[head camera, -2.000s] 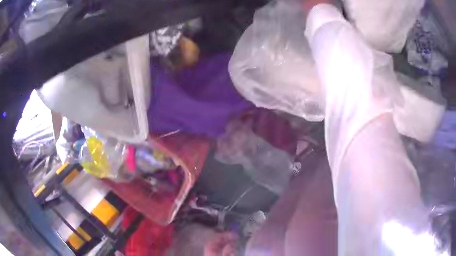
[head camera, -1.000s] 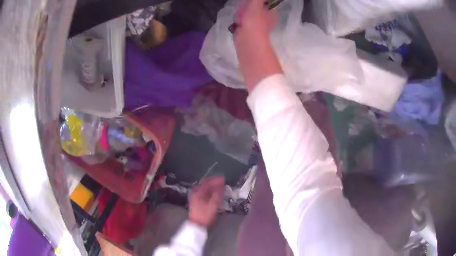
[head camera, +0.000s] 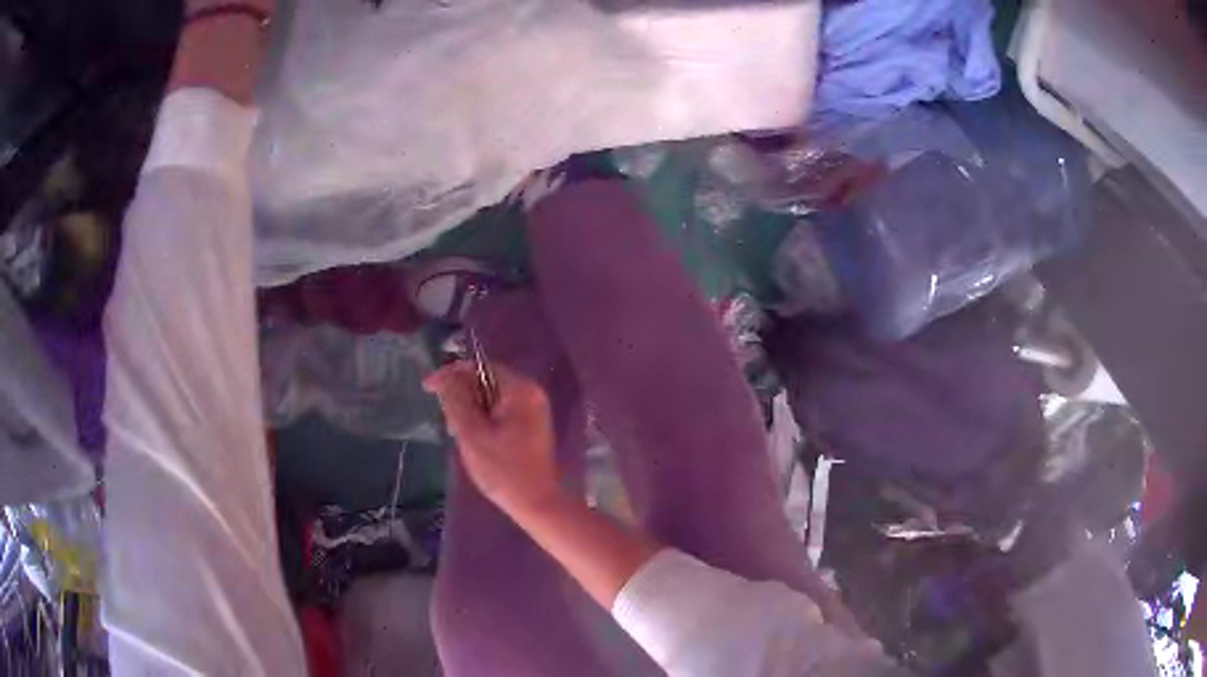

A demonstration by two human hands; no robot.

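Observation:
My right hand (head camera: 500,430) is above my lap, its fingers closed around a slim metal tool (head camera: 482,370) that points forward. I cannot tell exactly what the tool is. My left arm reaches forward along the left side of the view; only the sleeve and wrist with a thin dark band show, and the hand is cut off by the top edge. A large milky white plastic bag (head camera: 397,132) lies just right of the left forearm, beyond my knees. Its contents are hidden.
A pale block-like end (head camera: 741,60) sticks out at the bag's right. Blue cloth (head camera: 907,53) and a clear bluish plastic bag (head camera: 973,225) lie at the right. A pale-rimmed container (head camera: 1125,79) is at the upper right. Purple-clad legs (head camera: 649,344) fill the middle.
The view has swung right, so the red tray has left it. My right hand has come back from the white bag to above my lap. My left arm now reaches forward at the left.

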